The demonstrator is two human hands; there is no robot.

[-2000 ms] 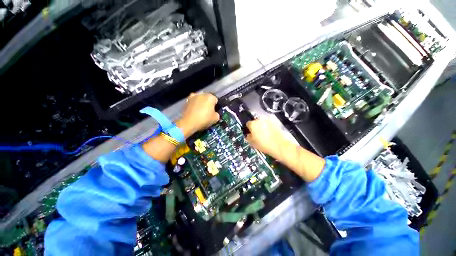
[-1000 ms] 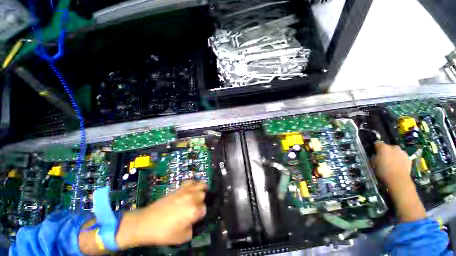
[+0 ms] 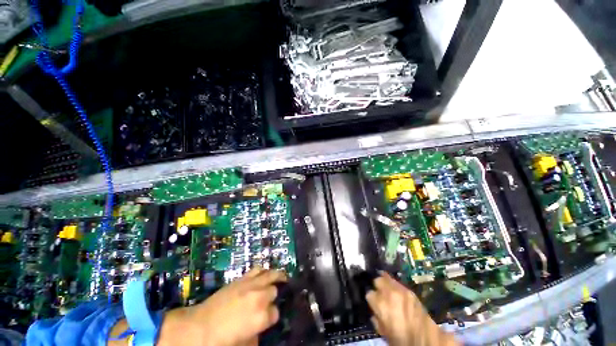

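My left hand [image 3: 240, 307], with a light blue wrist strap [image 3: 137, 312], has its fingers curled at the lower right part of a green circuit board [image 3: 260, 233]. My right hand [image 3: 398, 307] is over the black carrier area, right of a shiny dark bay [image 3: 348, 226] and below left of another board [image 3: 456, 203]. Its fingers are bent, and dark material shows at the fingertips. I cannot tell whether either hand holds a part. The right board has a silver strip [image 3: 494, 213] along its right side; none shows on the left board.
A bin of silver strips [image 3: 351, 67] and twin bins of black parts [image 3: 223, 115] stand behind the metal rail [image 3: 304, 157]. More boards lie at far left and right [image 3: 574, 186]. A blue coiled cord [image 3: 86, 121] hangs at left. More strips lie at lower right [image 3: 560, 331].
The view has swung left along the line. My right hand has moved from the right board's far side to its left. My left hand has moved to the neighbouring board and slightly toward me.
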